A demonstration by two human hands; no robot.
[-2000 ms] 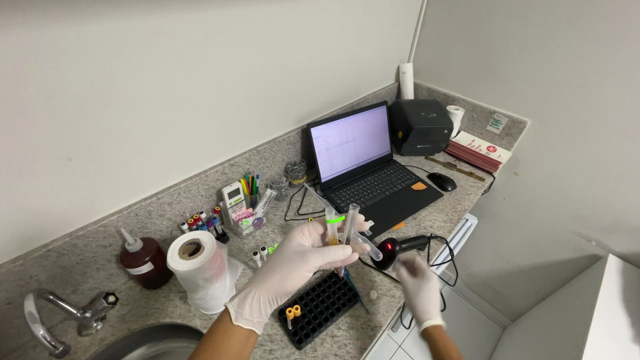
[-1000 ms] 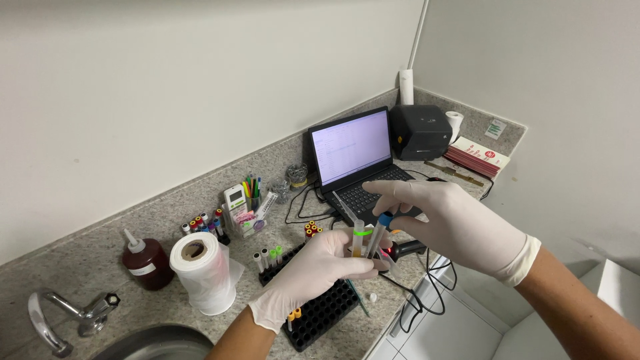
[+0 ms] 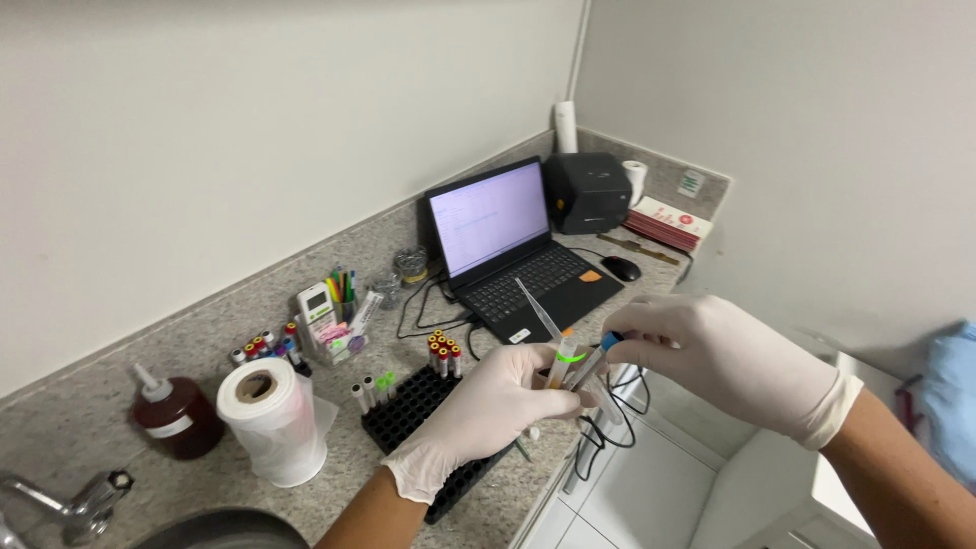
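My gloved left hand (image 3: 499,396) holds a clear tube with a green band (image 3: 564,363) and yellowish contents, together with a tube (image 3: 585,372) beside it. A clear plastic transfer pipette (image 3: 537,309) slants up from the banded tube. The thumb and fingers of my gloved right hand (image 3: 686,347) are closed on the blue cap (image 3: 611,340) at the top of the second tube. Another clear tube (image 3: 608,400) points down past my left fingers. Below lies a black tube rack (image 3: 404,412), partly hidden by my left forearm; red-capped tubes (image 3: 444,357) stand in its far end.
A laptop (image 3: 526,282), a mouse (image 3: 621,268) and a black label printer (image 3: 587,192) stand behind. Left are a plastic bag roll (image 3: 271,427), a dark red squeeze bottle (image 3: 179,419), a sink (image 3: 221,530) and a faucet (image 3: 91,499). Cables (image 3: 610,442) hang over the counter's front edge.
My right hand was lower right, away from the tubes, two seconds ago; it came up and over to the blue-capped tube and is now on the cap. My left hand still holds the tubes.
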